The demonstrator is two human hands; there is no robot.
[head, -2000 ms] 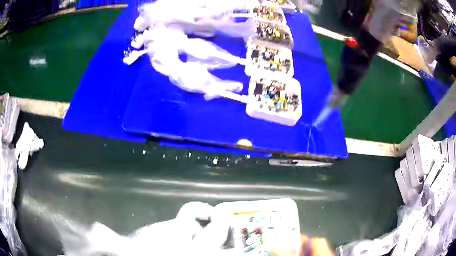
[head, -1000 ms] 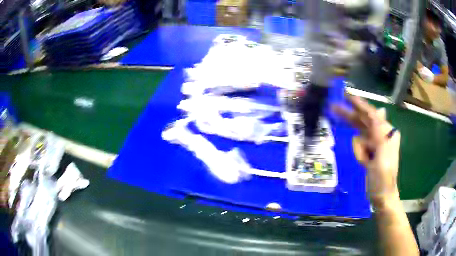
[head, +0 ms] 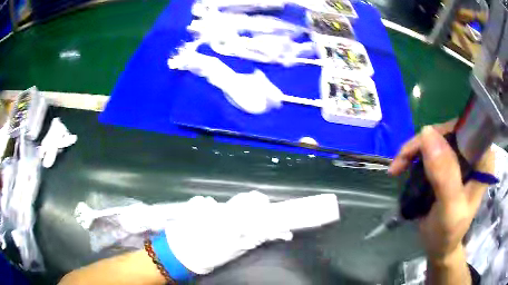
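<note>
My left hand (head: 214, 236), in a white glove, is closed around a white power strip housing (head: 314, 211) low over the dark green bench. The housing is tilted, its narrow side showing; its inside is hidden. A bagged white cord (head: 120, 218) lies to the left of the hand. My bare right hand (head: 454, 203) grips the black handle of a suspended grey hand tool (head: 482, 125). Its pale pointed tip (head: 377, 230) points down-left, right of the housing and apart from it. A thin dark blue pen (head: 483, 177) also shows in the right hand.
Open power strips with coloured components (head: 351, 99) stand in a row on the blue sheet (head: 267, 128) beyond, bagged cords to their left. A slim silver piece (head: 362, 165) lies by its edge. White piles flank both sides; a crumpled white cloth (head: 55, 142) is at left.
My right hand, open and empty a second ago over the blue sheet's right side, now grips the tool. My left hand and the housing have come into view. The view has tilted down.
</note>
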